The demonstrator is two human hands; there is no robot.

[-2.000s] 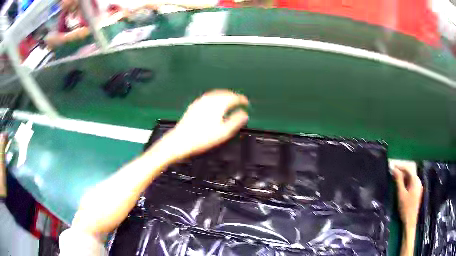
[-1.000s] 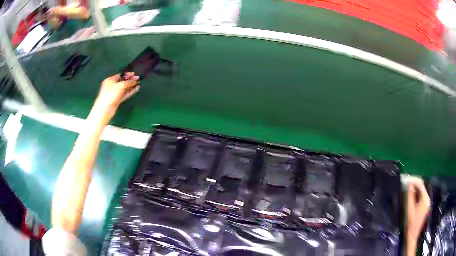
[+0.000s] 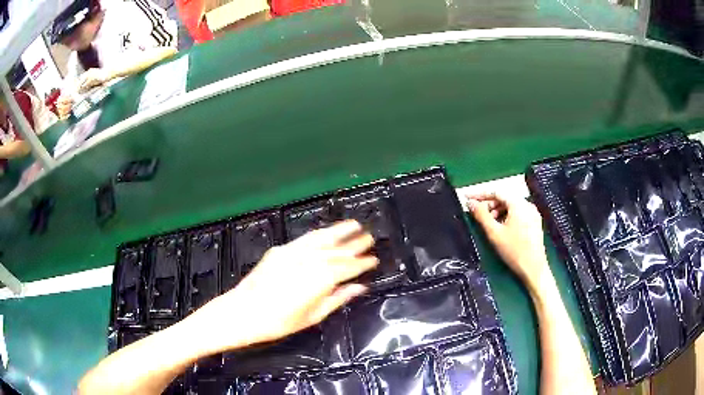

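A large glossy black blister tray [image 3: 413, 328] lies on the bench in front of me. Black housings with cut-outs [image 3: 164, 278] sit in several pockets of its back row. The back row's right-end pocket [image 3: 436, 224] looks plain and empty. My left hand [image 3: 313, 274] is over the back row, right of the middle, blurred, fingers apart. It hides part of the pockets below, and I see no part gripped in it. My right hand [image 3: 509, 231] is beside the tray's right edge, above the white rail, fingers loosely curled, with nothing visible in it.
A stack of black trays [image 3: 617, 247] stands to the right. Several loose black housings [image 3: 137, 170] lie on the left of the green conveyor belt [image 3: 332, 131]. The white belt edge rail [image 3: 69, 283] runs behind the bench top. Across the line are a person [image 3: 127, 35] and red bins [image 3: 193, 19].
The view has turned right and shows more of the tray stack. My left hand has moved from a black housing on the belt back over the tray. My right hand stays beside the tray.
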